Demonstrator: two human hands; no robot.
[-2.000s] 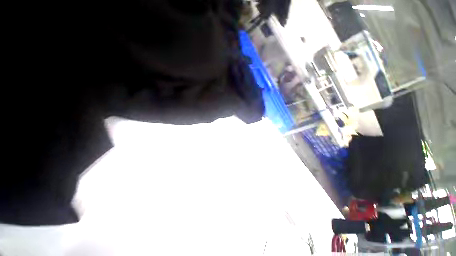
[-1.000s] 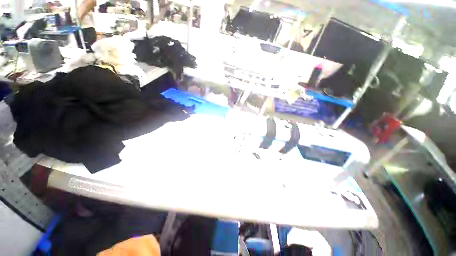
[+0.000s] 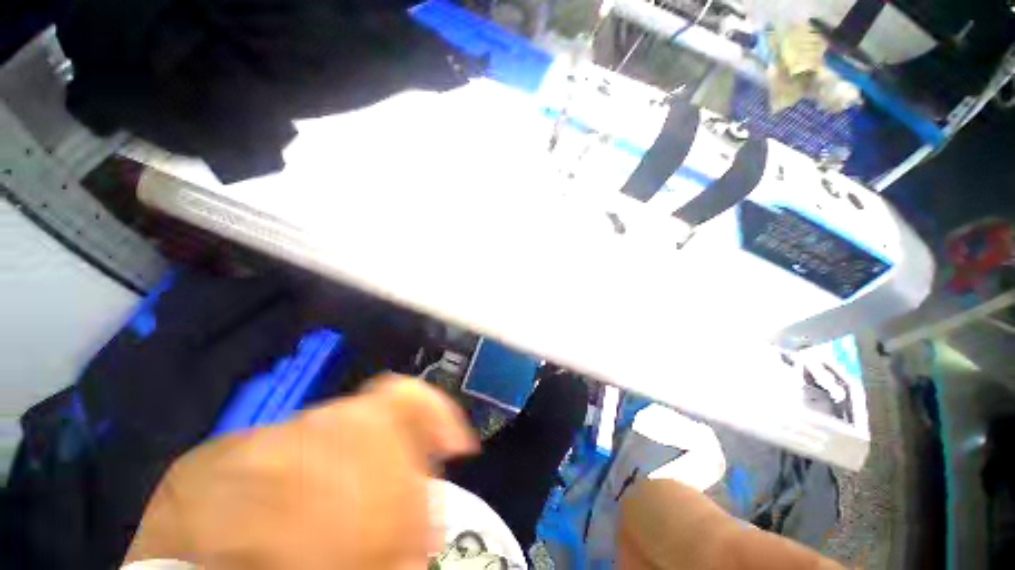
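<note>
My left hand (image 3: 312, 479) is blurred below the table's front edge, fingers bent; whether it holds anything is unclear. My right hand (image 3: 696, 532) is cut off by the bottom edge, its fingers not clearly seen. A pale round thing with a dark pattern (image 3: 479, 537) shows between them. A black garment heap (image 3: 245, 67) lies on the left of the overexposed white table (image 3: 390, 189), apart from both hands. The white sewing machine (image 3: 904, 267) stands at the right with two black fabric strips (image 3: 729, 184) over its head. Its needle area is washed out.
A blue crate (image 3: 484, 42) is behind the table. Dark cloth (image 3: 178, 345) and blue plastic (image 3: 278, 384) are below the table at left. Grey cloth with blue scraps (image 3: 779, 479) lies under the right side. A metal panel (image 3: 56, 167) borders the left. A red object (image 3: 979, 254) is at far right.
Since one second ago, the view has tilted down, so the table and machine sit higher in the picture. Both hands have come into view at the bottom. The garment heap still lies on the table.
</note>
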